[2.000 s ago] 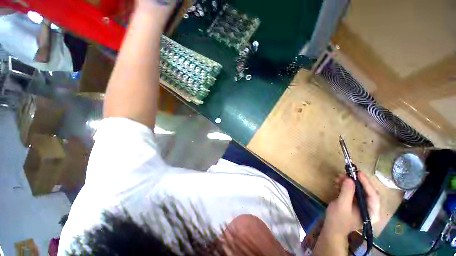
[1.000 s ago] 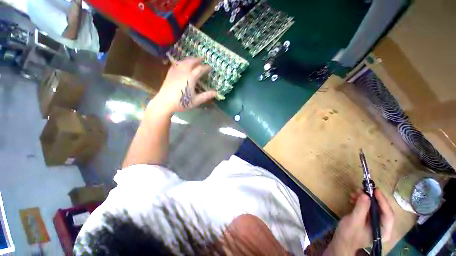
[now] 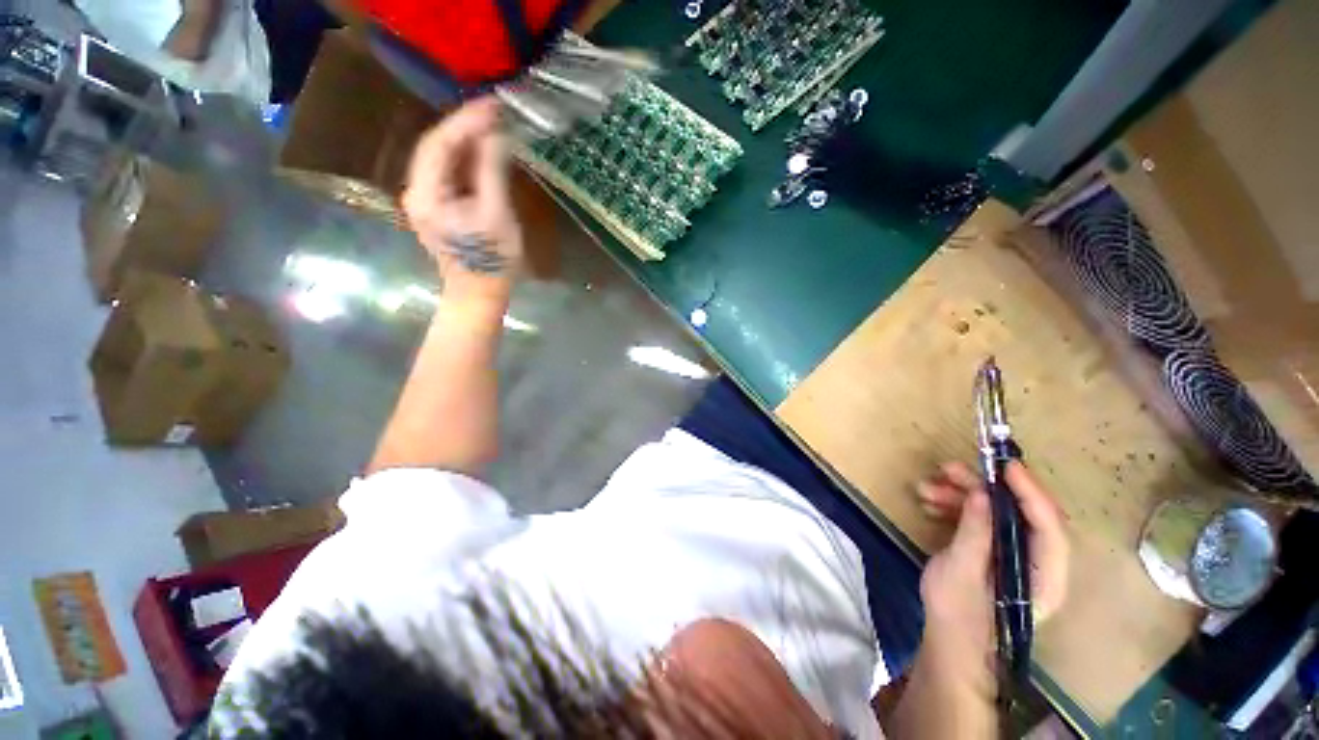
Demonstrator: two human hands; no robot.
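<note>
My left hand (image 3: 466, 188) is at the upper left, gripping the edge of a motion-blurred, light-coloured panel (image 3: 569, 90), seemingly a PCB panel, tilted above the far left end of the stacked green PCB panels (image 3: 644, 166). My right hand (image 3: 998, 542) holds the black soldering iron (image 3: 1010, 564) like a pen over the tan work board (image 3: 897, 347), with its bare metal tip pointing away from me and touching nothing that I can see.
Another panel pile (image 3: 788, 55) and tangled wired discs (image 3: 817, 145) lie on the green mat (image 3: 752, 275). A single white disc (image 3: 699, 317) is near the mat's edge. A round tin (image 3: 1230, 557) stands right. A red object (image 3: 470, 32) is beyond my left hand. Cardboard boxes (image 3: 181, 362) stand on the floor.
My left hand has moved from the near edge of the stack to its far left end and now holds a raised panel. My right hand has shifted left with the iron.
</note>
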